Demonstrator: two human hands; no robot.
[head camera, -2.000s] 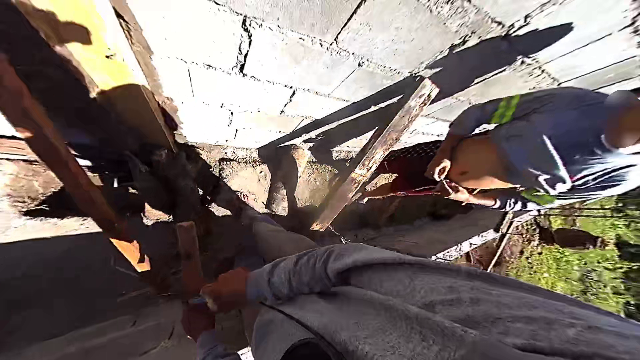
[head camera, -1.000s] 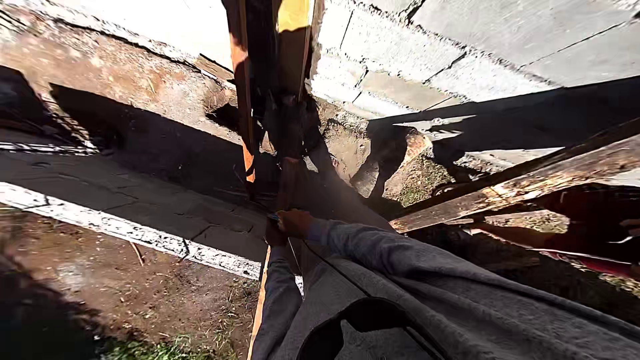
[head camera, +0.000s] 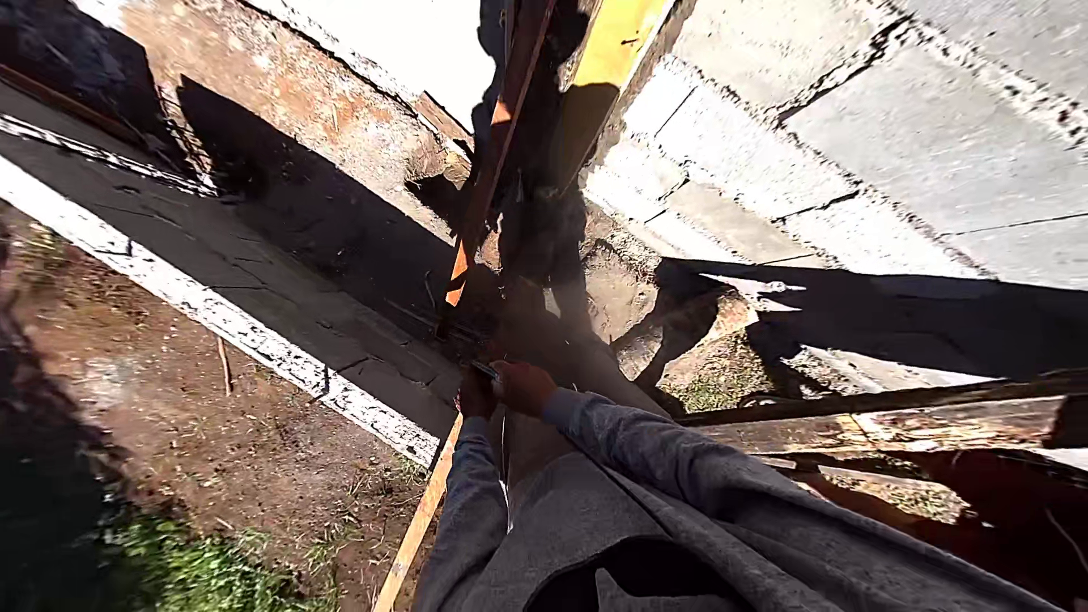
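Close together at the middle of the view are my two bare hands, in front of my grey-clothed body. My right hand (head camera: 523, 388) is closed around a small metal hand tool (head camera: 486, 370), whose exact kind I cannot tell. Against the tool's other side is my left hand (head camera: 476, 393), dark in shadow, its grip unclear. Just beyond the hands stands a narrow wooden board (head camera: 501, 144), its lower end sunlit orange. A thin wooden strip (head camera: 416, 527) runs down from beside my left hand. Deep shadow hides what lies directly beyond the tool.
A concrete block wall (head camera: 901, 144) rises at the right, with a yellow board (head camera: 619, 42) near its left side. A low block wall (head camera: 212, 302) crosses the left. At right lies a rough wooden plank (head camera: 935, 422). Bare soil (head camera: 170, 399) and grass (head camera: 204, 569) show lower left.
The view has turned strongly, and the other person seen at the right two seconds ago no longer shows clearly. My hands stay together at the tool.
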